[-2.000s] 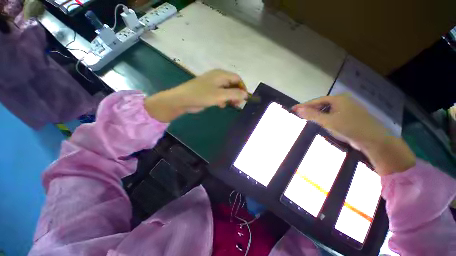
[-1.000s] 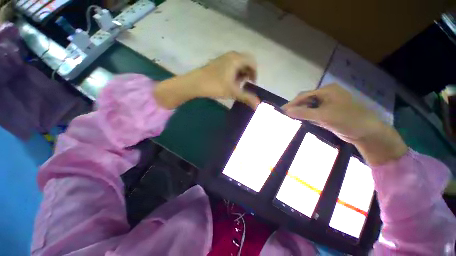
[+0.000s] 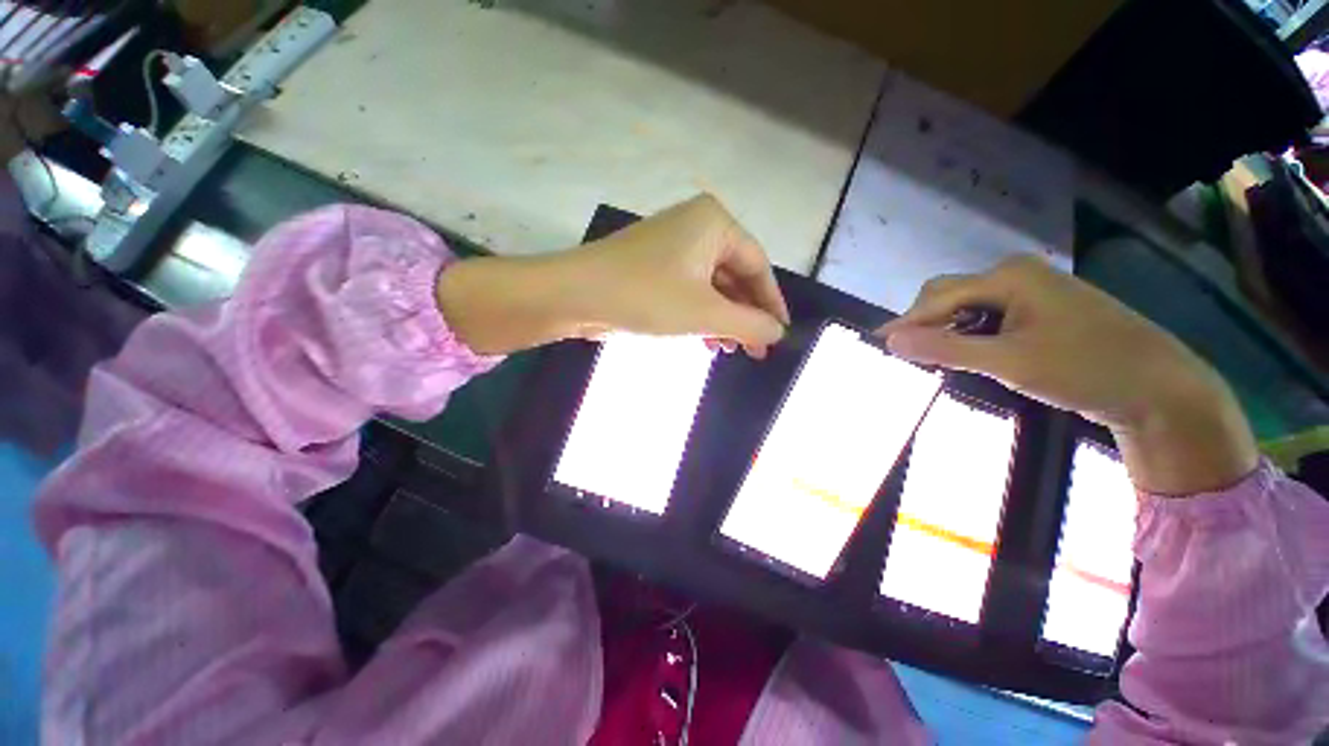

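Several smartphones with bright white screens lie in a black foam tray (image 3: 729, 595). The second phone from the left (image 3: 831, 452) sits askew, its upper right corner close to or over the third phone (image 3: 947, 510). My left hand (image 3: 685, 284) is over the top of the leftmost phone (image 3: 634, 423), thumb and fingertips close together beside the second phone's top left; whether they pinch something small cannot be told. My right hand (image 3: 1035, 328) has thumb and forefinger together at the second phone's top edge. A dark spot shows inside its curled fingers, too unclear to name.
A white power strip (image 3: 219, 124) with plugs is at the far left. Pale boards (image 3: 583, 117) and a white marked sheet (image 3: 947, 190) lie behind the tray. A fourth phone (image 3: 1090, 554) is by my right sleeve. A thin white cord (image 3: 688, 670) hangs over the dark red garment.
The view has shifted, and a further phone shows at the tray's left end. My left hand has moved lower over the tray. The yellowish piece seen at its fingertips earlier no longer shows.
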